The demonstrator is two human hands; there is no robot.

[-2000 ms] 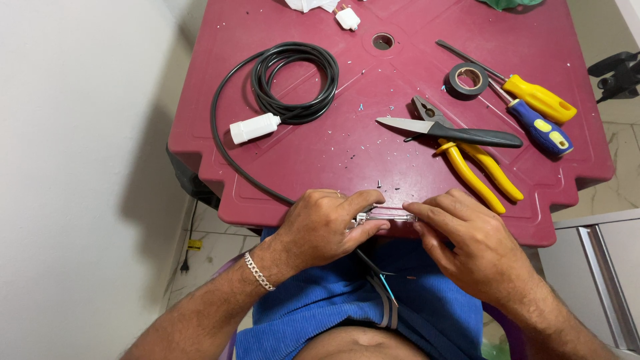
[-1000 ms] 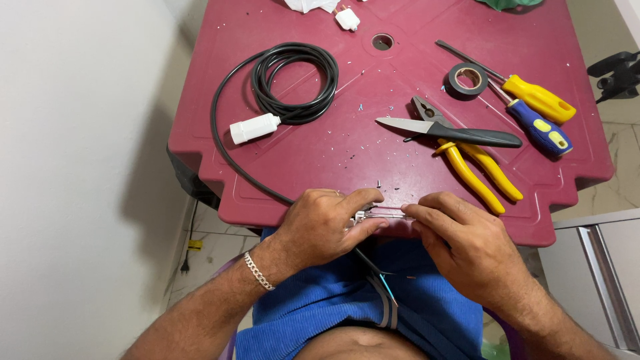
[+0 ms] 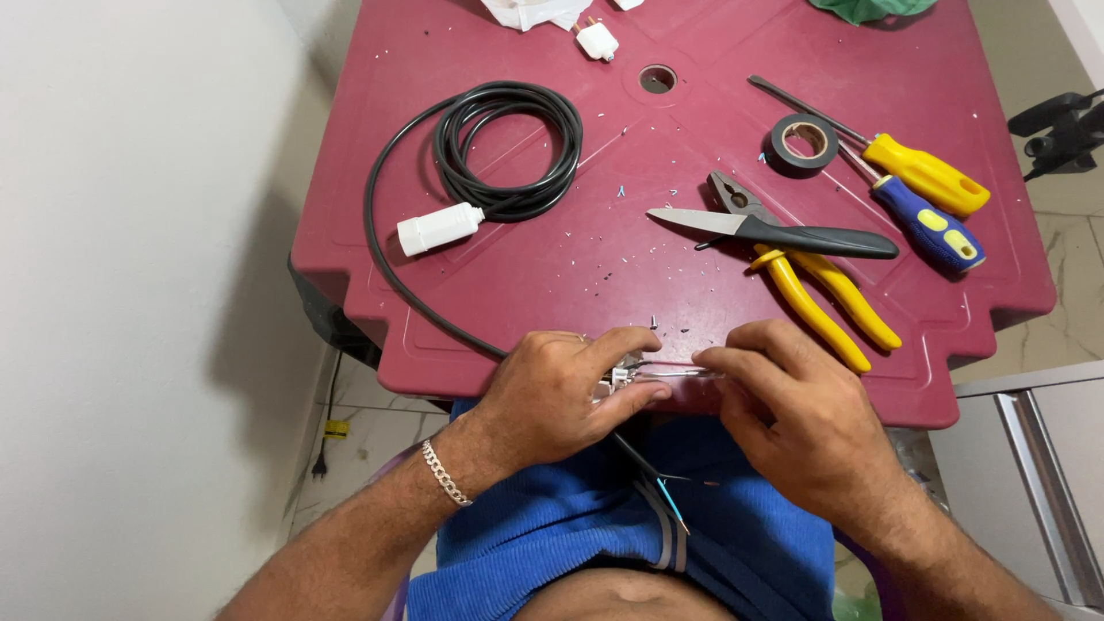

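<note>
At the table's near edge my left hand (image 3: 561, 392) grips a small white electrical fitting (image 3: 619, 376), mostly hidden by its fingers. A thin metal shaft runs from the fitting to my right hand (image 3: 793, 405), whose fingertips pinch its far end; it looks like a small screwdriver with a clear handle. Below my hands hangs the stripped end of a black cable (image 3: 634, 453), its blue wire (image 3: 671, 504) and a dark wire spread apart with bare copper tips. The same cable seems to run under my left hand to a coil (image 3: 509, 151) with a white connector (image 3: 440, 229).
On the red plastic table (image 3: 535, 285) lie a knife (image 3: 776, 231) across yellow-handled pliers (image 3: 819, 293), black tape (image 3: 800, 145), a yellow screwdriver (image 3: 923, 172) and a blue one (image 3: 930, 226). A white plug (image 3: 597, 41) lies near the far edge. Wire scraps and a screw (image 3: 654, 323) are scattered about.
My right hand's fingers have shifted slightly around the thin shaft. My left hand and the things on the table have stayed in place.
</note>
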